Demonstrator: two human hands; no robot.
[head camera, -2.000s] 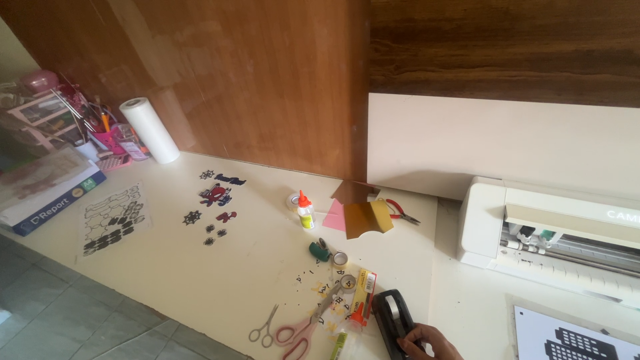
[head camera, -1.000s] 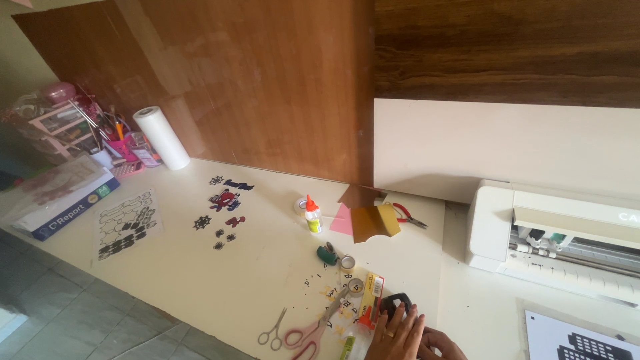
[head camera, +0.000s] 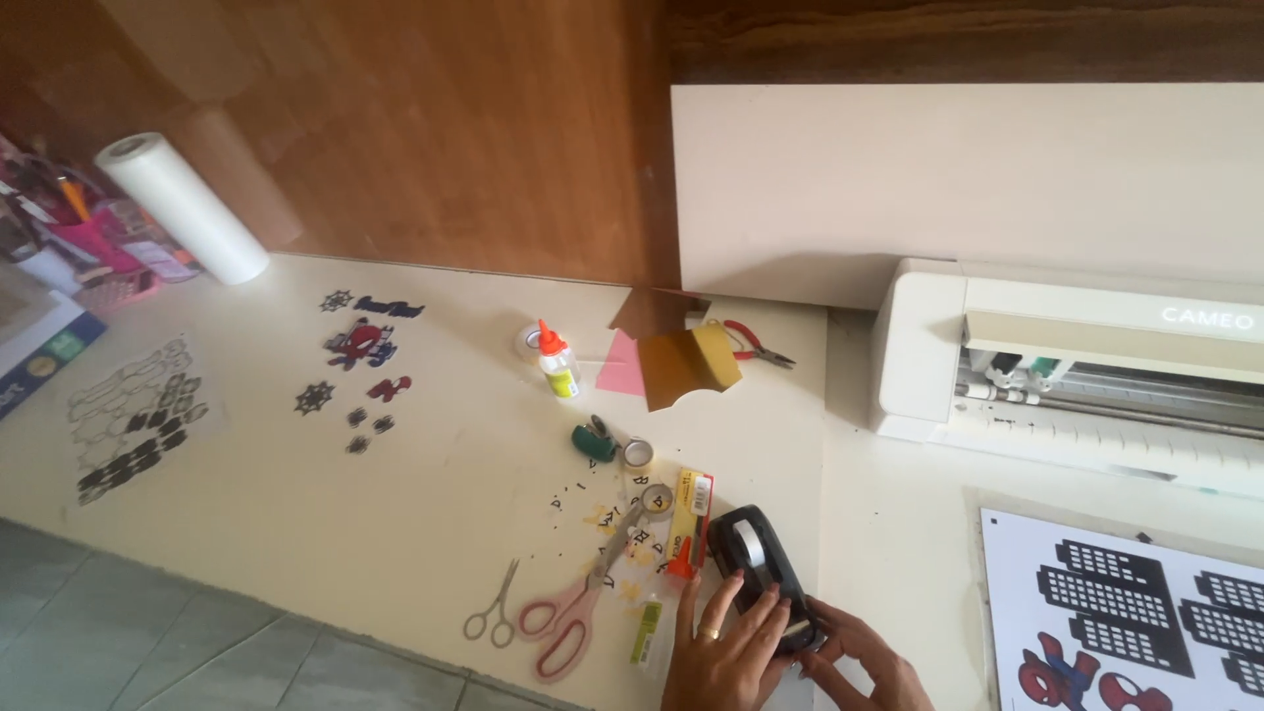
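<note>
A black tape dispenser (head camera: 755, 563) with a roll of clear tape stands on the white table near its front edge. My left hand (head camera: 726, 642), a ring on one finger, lies with its fingers over the dispenser's left side and top. My right hand (head camera: 859, 657) is at the dispenser's front end, thumb and fingers close together; whether tape is between them cannot be seen. Left of the hands lie pink-handled scissors (head camera: 583, 602), small metal scissors (head camera: 497, 612), a yellow and red box (head camera: 691, 518) and a green-labelled tube (head camera: 647, 632).
A glue bottle (head camera: 560, 365), a green stapler-like tool (head camera: 594, 440), gold card (head camera: 686, 365) and red-handled pliers (head camera: 750, 346) lie farther back. Paper cutouts (head camera: 360, 346) and a patterned sheet (head camera: 138, 415) are at left. A Cameo cutting machine (head camera: 1076, 365) and printed sheet (head camera: 1116, 602) are at right.
Two seconds ago only one hand showed, at the dispenser's front end. The left hand has since come onto the dispenser. The view has shifted somewhat.
</note>
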